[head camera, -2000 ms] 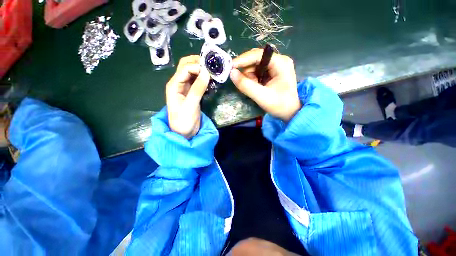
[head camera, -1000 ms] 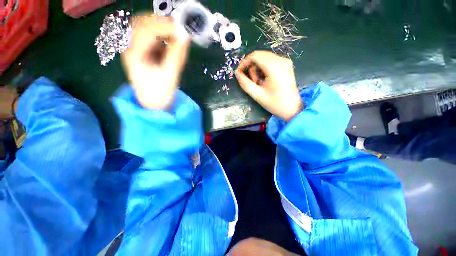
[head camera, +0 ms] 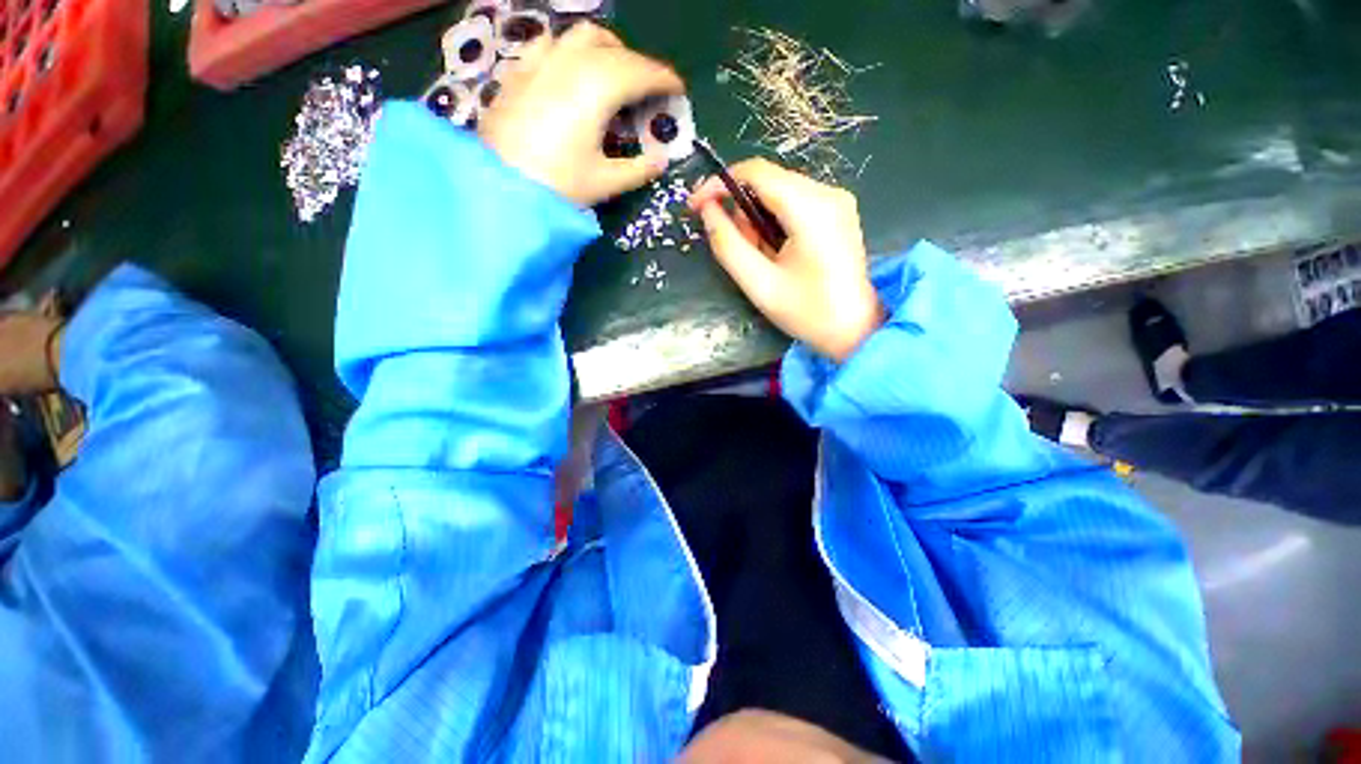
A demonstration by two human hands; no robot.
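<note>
My left hand (head camera: pixel 575 117) is curled over a white-grey lens module (head camera: pixel 666 129) with a dark round centre, its fingertips at the upper and lower edges. I cannot tell if the module is lifted off the mat. My right hand (head camera: pixel 799 246) holds a slim black pen-like tool (head camera: pixel 751 208), its tip close to the module's right edge. Small white-violet slivers (head camera: pixel 657 221) lie loose just below the module. A stack of similar modules (head camera: pixel 472 49) is partly hidden behind my left hand.
A silvery heap of small pieces (head camera: pixel 329 138) lies left, and a tangle of gold-brown pins (head camera: pixel 799 97) right of the module. Red trays (head camera: pixel 284 42) stand at upper left. A neighbour's blue sleeve (head camera: pixel 179 448) is at left. A few slivers (head camera: pixel 1182 87) lie far right.
My left hand has moved right from the module stack, where it held a blurred module, to the module near the slivers. The black tool in my right hand now shows, pointing up-left.
</note>
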